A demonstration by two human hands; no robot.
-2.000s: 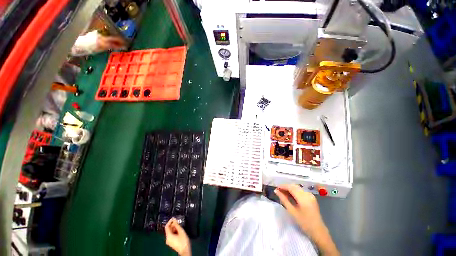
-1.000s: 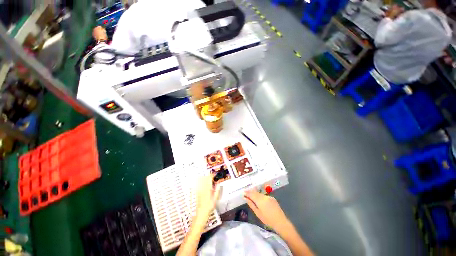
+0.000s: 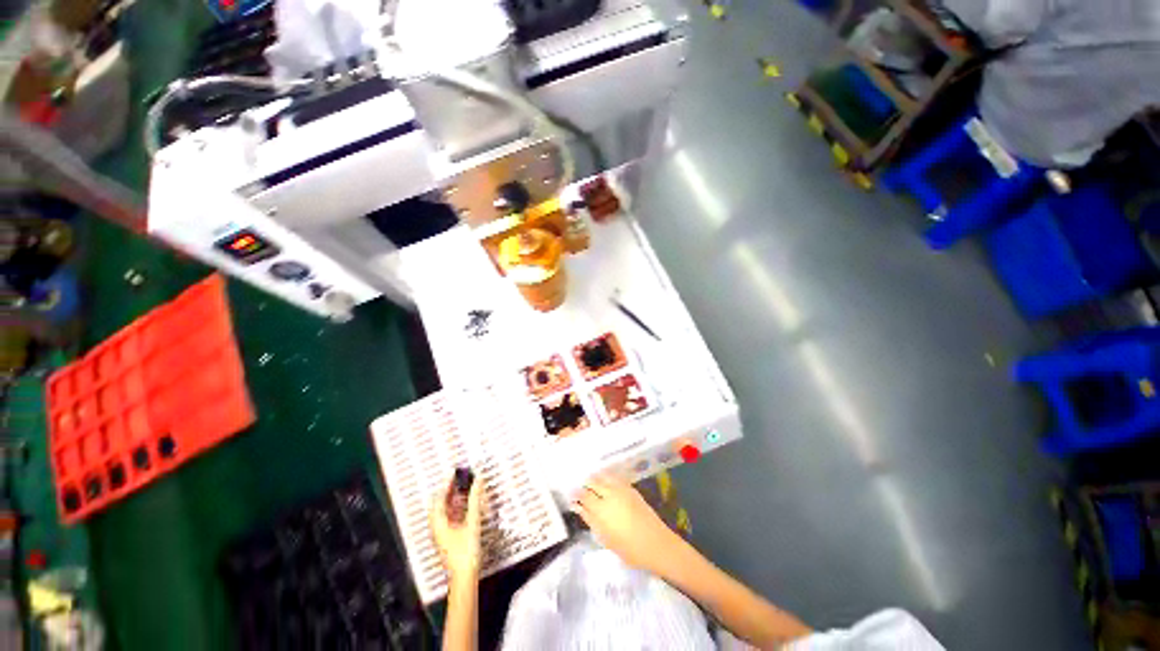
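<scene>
My left hand (image 3: 458, 532) is over the white component tray (image 3: 414, 490) and holds a small dark part (image 3: 462, 481) at its fingertips. My right hand (image 3: 617, 511) is at the machine's front edge, left of the red stop button (image 3: 690, 453); its fingers are blurred, and I cannot tell if they hold anything. Four copper-brown fixtures (image 3: 622, 397) sit grouped on the white machine table (image 3: 687, 369). The lower left one carries black pieces (image 3: 561, 413). The gold-yellow machine head (image 3: 534, 265) hangs behind them.
A pile of small black parts (image 3: 477, 323) lies left of the head, a thin dark tool (image 3: 636, 318) right. The red-orange tray (image 3: 153, 394) and black blister tray (image 3: 324, 572) are on the green bench. A person (image 3: 1069, 76) is at upper right.
My left hand has moved from near the fixtures back over the white tray, now with a dark part showing. My right hand has shifted left along the front edge. The view has shifted slightly.
</scene>
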